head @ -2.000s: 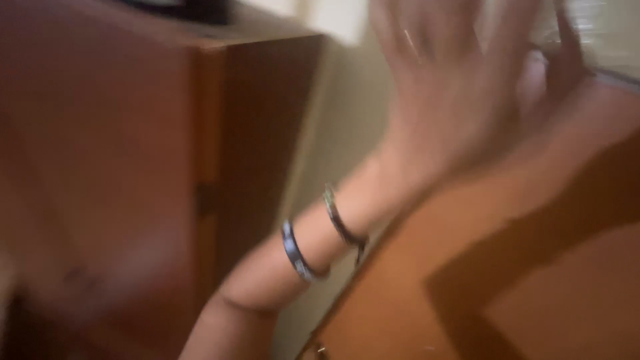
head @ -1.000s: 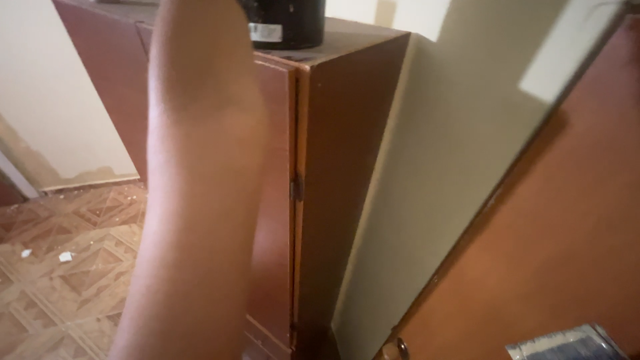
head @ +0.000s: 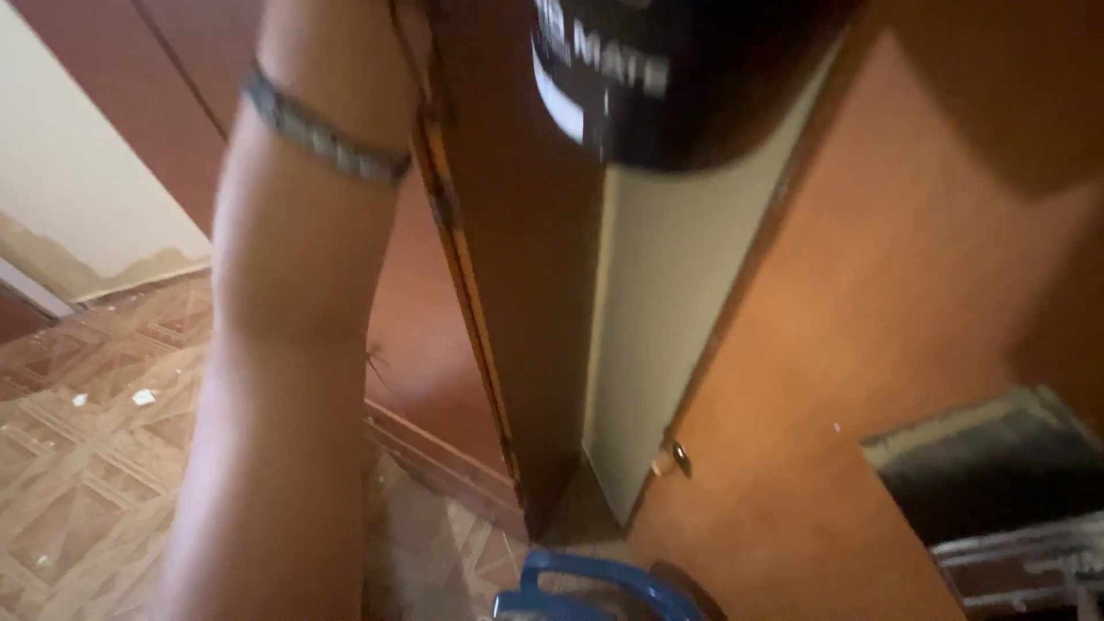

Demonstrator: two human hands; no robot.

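A bare forearm (head: 293,345) with a bracelet (head: 323,142) at its upper part rises along the left side; its hand is beyond the top edge, so I cannot see what it holds or touches. Right of it, a black round container (head: 681,86) with white lettering juts in from the top, tilted and blurred. Whether a hand supports the container is hidden. My other hand is not in view.
A reddish-brown wooden cabinet (head: 517,259) stands behind the arm. An orange-brown wooden panel (head: 776,362) with a small metal fitting (head: 680,457) slopes at right, beside a dark object (head: 992,466). A blue handle (head: 604,569) shows at the bottom. White bits (head: 143,397) lie on the patterned floor.
The black container, on the cabinet top one second ago, now appears off it to the right, over the gap by the panel. The hand seen two seconds ago is out of view.
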